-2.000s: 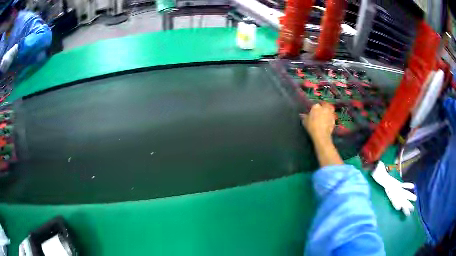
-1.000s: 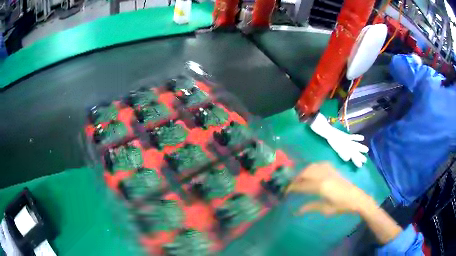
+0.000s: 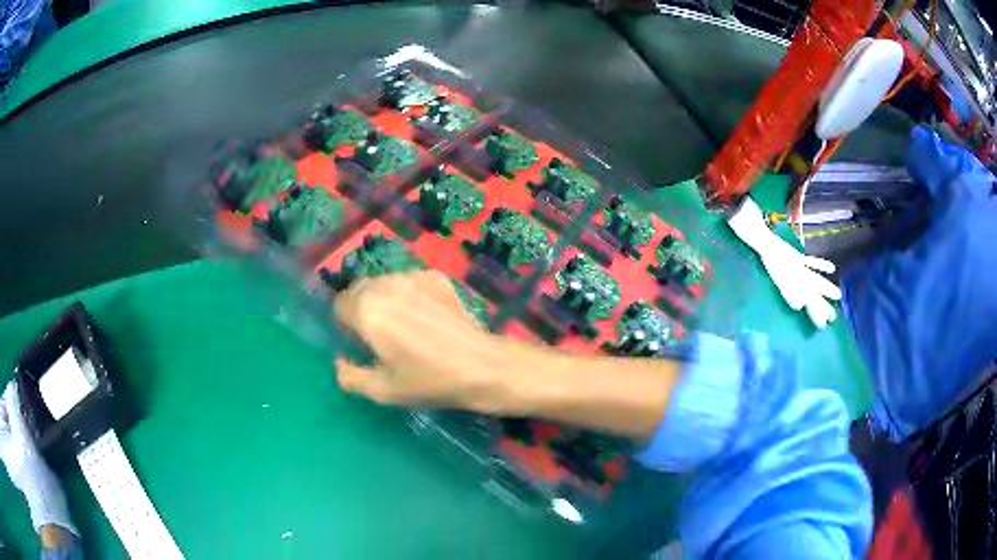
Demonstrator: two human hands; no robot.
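Observation:
A clear blister tray lies tilted across the green mat and dark belt. It holds several green circuit boards with a red layer between them. My bare right hand is closed on the tray's near left edge, fingers curled over it. The forearm covers some boards. A white-gloved hand, apparently my left hand, is small and blurred at the left edge, with skin and blue at its wrist. Its finger state is unclear. Beside it a black holder contains a white roll, and a printed label strip hangs out.
The dark conveyor belt runs behind the green mat. A spare white glove lies at the right. A red-wrapped post with a white oval object stands behind it. A person in blue is at the right edge.
The tray has come off the belt's right side towards me and turned. My right hand has moved from its near right corner to its near left edge. The view has shifted.

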